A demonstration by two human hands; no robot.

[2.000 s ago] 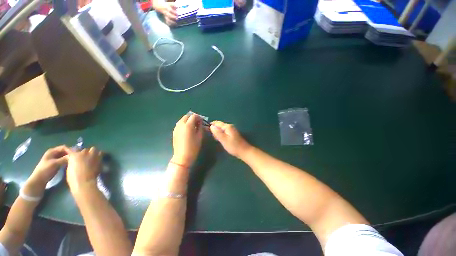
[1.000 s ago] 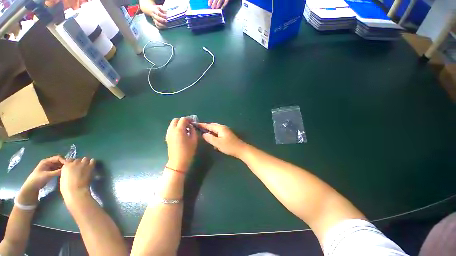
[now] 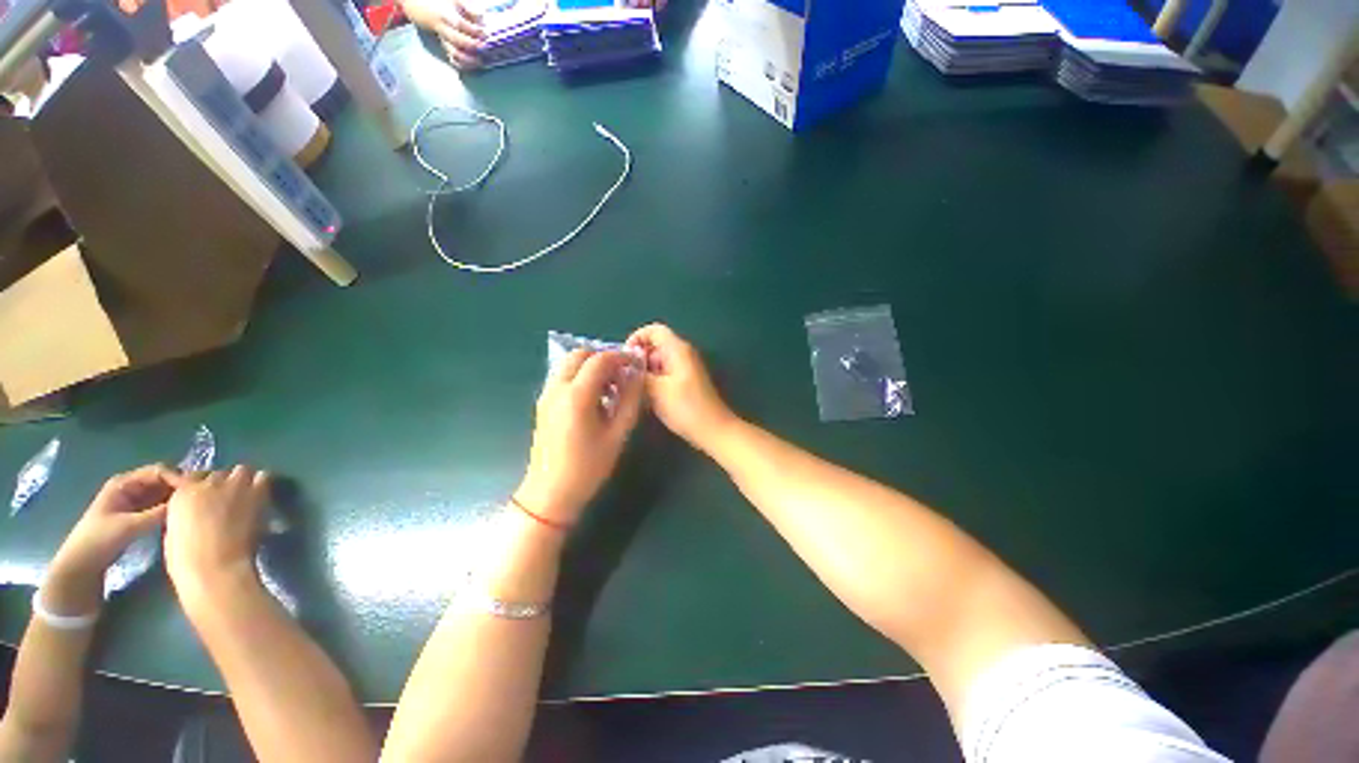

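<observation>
My left hand, with a red string and pale bracelet at the wrist, holds a clear zip-lock bag over the green tabletop. My right hand pinches the bag's right end, its fingertips against those of my left hand. The fingers cover most of the bag, so its contents are hidden. Another clear zip-lock bag lies flat to the right, with small dark and shiny bits inside.
A white cable lies curled ahead. A blue carton and blue-and-white stacks stand at the far side. At left are a cardboard box, a leaning power strip and another person's hands.
The dark part between my hands no longer shows. My right fingertips have moved up and right onto the bag's end, and more of the bag shows above my left hand.
</observation>
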